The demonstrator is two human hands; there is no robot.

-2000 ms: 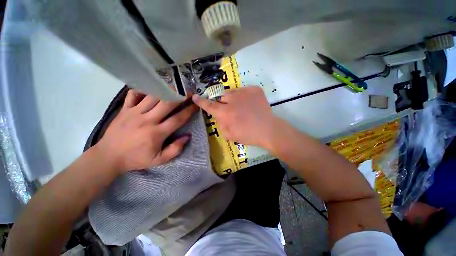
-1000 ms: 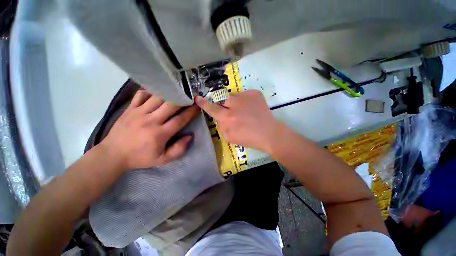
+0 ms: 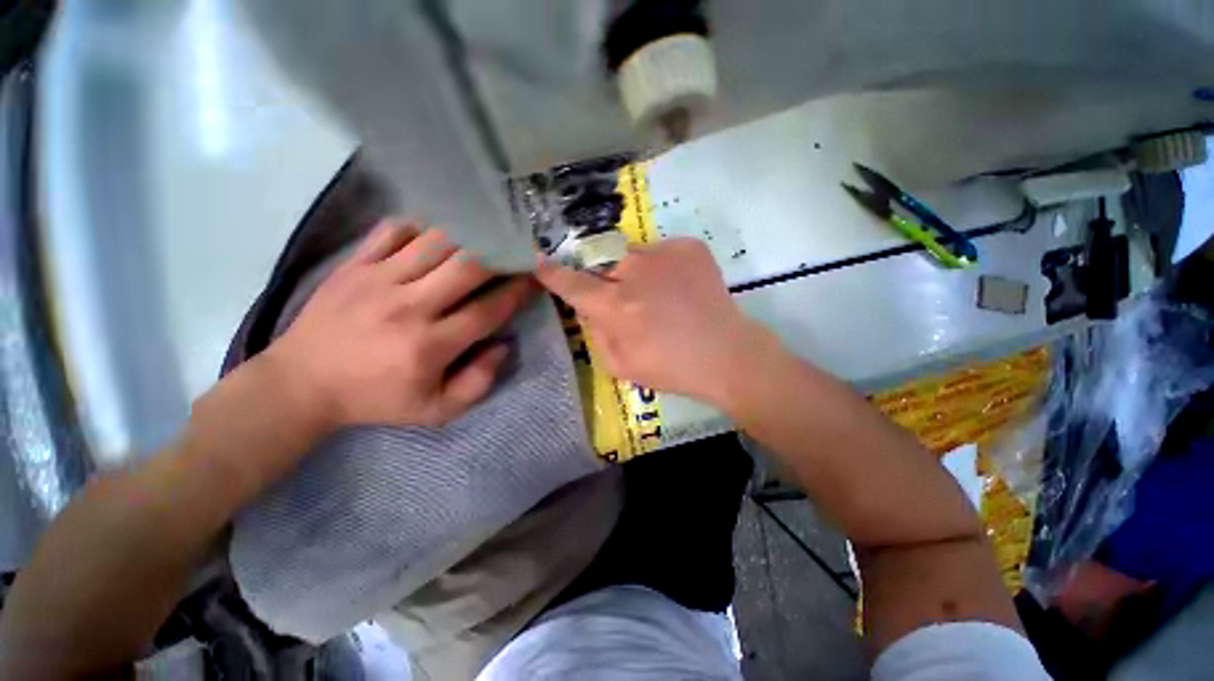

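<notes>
A grey-brown garment piece (image 3: 439,486) lies on the machine bed and hangs over its front edge, with a dark strip along its far left edge. My left hand (image 3: 386,326) lies on top of it, palm down, fingers slightly apart and thumb out. My right hand (image 3: 659,319) is right of the cloth, index fingertip at its edge by the presser foot area (image 3: 586,200), other fingers curled. Whether it pinches cloth is hidden. The white machine head (image 3: 400,120) hides the needle. A small ribbed cream knob (image 3: 602,249) touches my right hand.
Yellow tape (image 3: 612,419) runs along the bed beside the cloth. Open thread snips (image 3: 919,220), a small brown block (image 3: 1001,294) and a black bracket (image 3: 1092,273) are at the right. A larger cream knob (image 3: 668,83) projects from the head. Clear plastic (image 3: 1092,426) hangs below the table's right end.
The camera view has shifted slightly. More of the cloth shows beyond my left hand, further along the bed. Both hands keep nearly the same place by the presser foot area.
</notes>
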